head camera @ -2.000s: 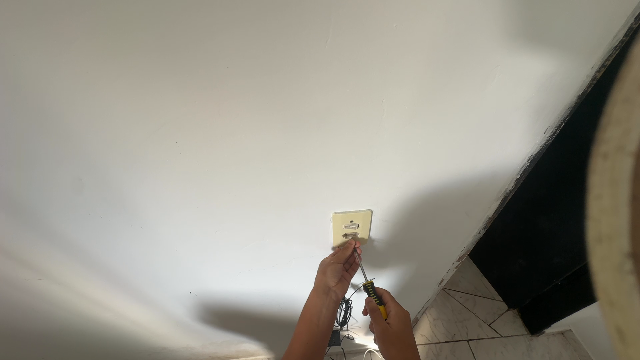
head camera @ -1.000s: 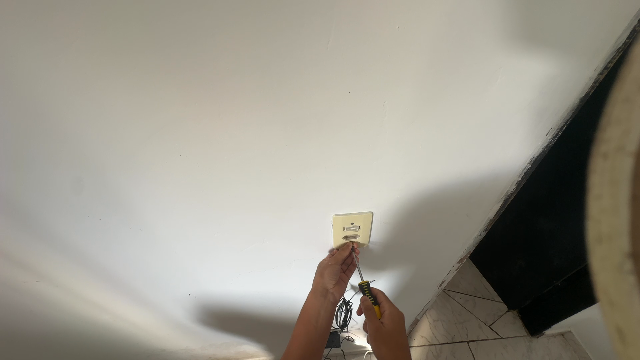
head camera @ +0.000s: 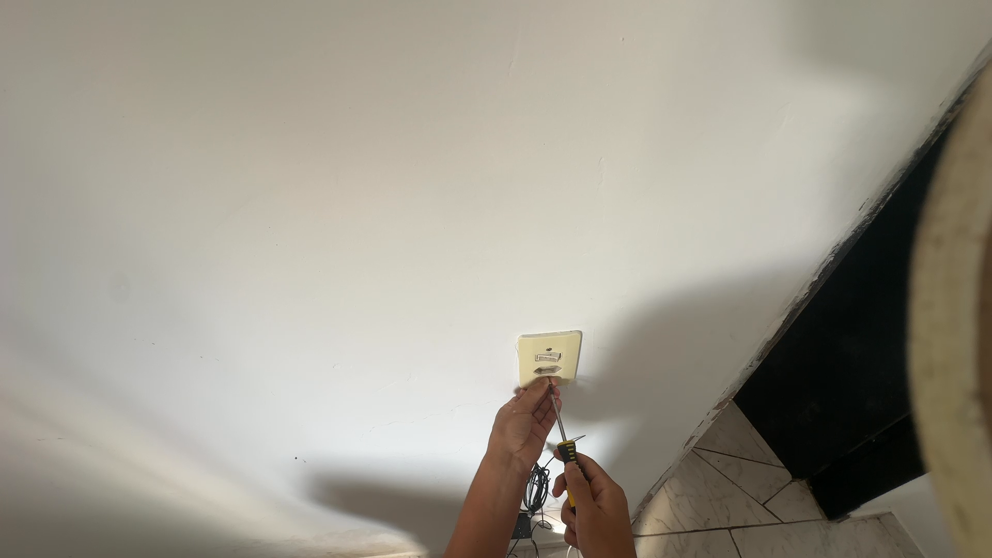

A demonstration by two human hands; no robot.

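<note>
A cream wall plate [head camera: 568, 349] with a switch and an outlet opening is on the white wall, low and right of centre. My left hand [head camera: 523, 426] is at its lower edge, fingertips touching the plate around the tip of a screwdriver; whether they pinch anything small is hidden. In my right hand [head camera: 597, 504] is the black and yellow handle of that screwdriver [head camera: 559, 418], its shaft slanting up to the plate's lower part. Behind the hands hangs a coil of dark cable [head camera: 535, 490], with a small black box [head camera: 521, 527] below it.
A dark doorway or panel [head camera: 821, 372] lies to the right, along the wall's chipped edge [head camera: 821, 271]. Marble-look floor tiles [head camera: 697, 496] show at lower right. A curved, pale, blurred object [head camera: 938, 310] stands close at the right edge.
My right hand has shifted slightly on or with the screwdriver, whose handle now stands more upright. My left hand stays at the plate's lower edge.
</note>
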